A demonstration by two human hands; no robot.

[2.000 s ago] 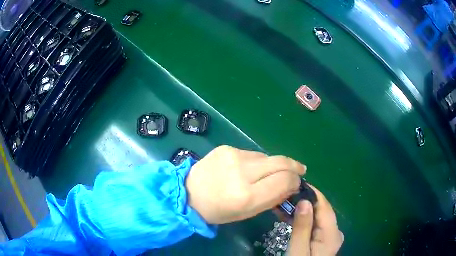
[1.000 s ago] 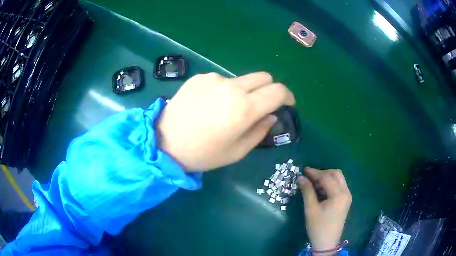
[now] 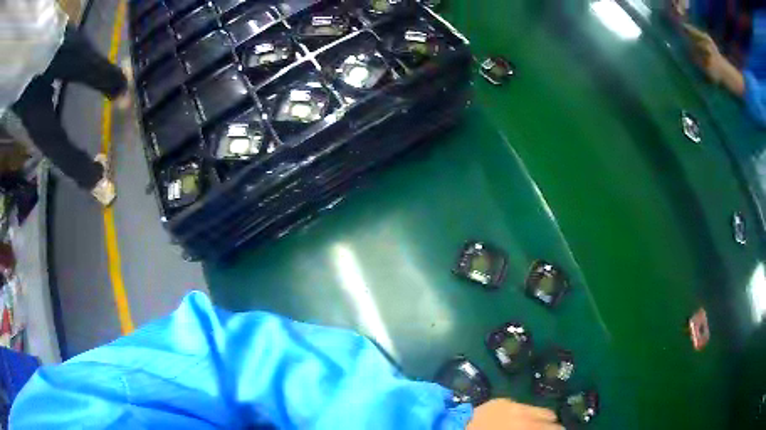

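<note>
My left hand (image 3: 512,415) shows at the bottom edge, below a blue sleeve; its fingers are mostly cut off, so I cannot tell whether it holds anything. My right hand is out of the picture. Several black rounded-square housings lie open side up on the green surface just above and beside my left hand, among them one at the top left of the group (image 3: 480,264), one to its right (image 3: 547,282) and one near the fingers (image 3: 579,406). The loose small pieces are not in view.
A high stack of black blister trays (image 3: 336,159) stands at the upper left, with housings in some pockets. A rose-gold case (image 3: 699,328) lies at the right. Another person's legs are on the floor at far left; another person's hand (image 3: 714,63) shows at upper right.
The view has swung left, towards the tray stack. My left hand now shows at the bottom edge, and my right hand and the small pieces have left the picture. More housings show grouped together.
</note>
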